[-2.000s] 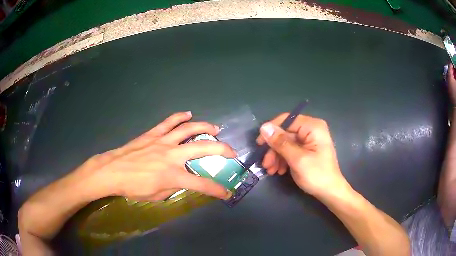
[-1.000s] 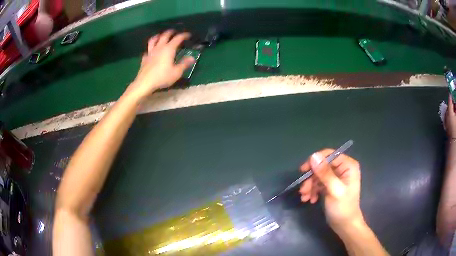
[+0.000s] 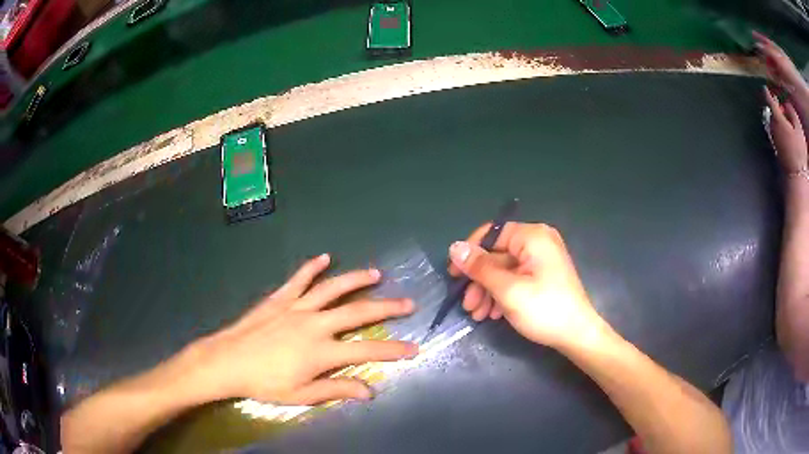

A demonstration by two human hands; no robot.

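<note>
My left hand (image 3: 302, 341) lies spread, palm down, on the backing sheet with amber tape strips (image 3: 222, 432), and holds nothing that I can see. It hides much of the strips. My right hand (image 3: 528, 288) holds dark tweezers (image 3: 454, 297) like a pen. Their tips are down at the clear, glossy end of the sheet (image 3: 404, 270), close to my left fingertips. Whether a tape piece is at the tips cannot be told. A phone assembly (image 3: 246, 173) with a green face lies on the mat to the upper left, near the pale edge strip.
A green conveyor belt (image 3: 302, 53) runs beyond the pale edge strip (image 3: 355, 93). It carries several spaced phones, one at top centre (image 3: 389, 28) and one at top right (image 3: 604, 13). Another person's hands and arm (image 3: 792, 142) are at the right edge.
My left hand has come back from the belt to the sheet. A phone now lies on the mat at the upper left. My right hand has moved left, with the tweezers at the sheet.
</note>
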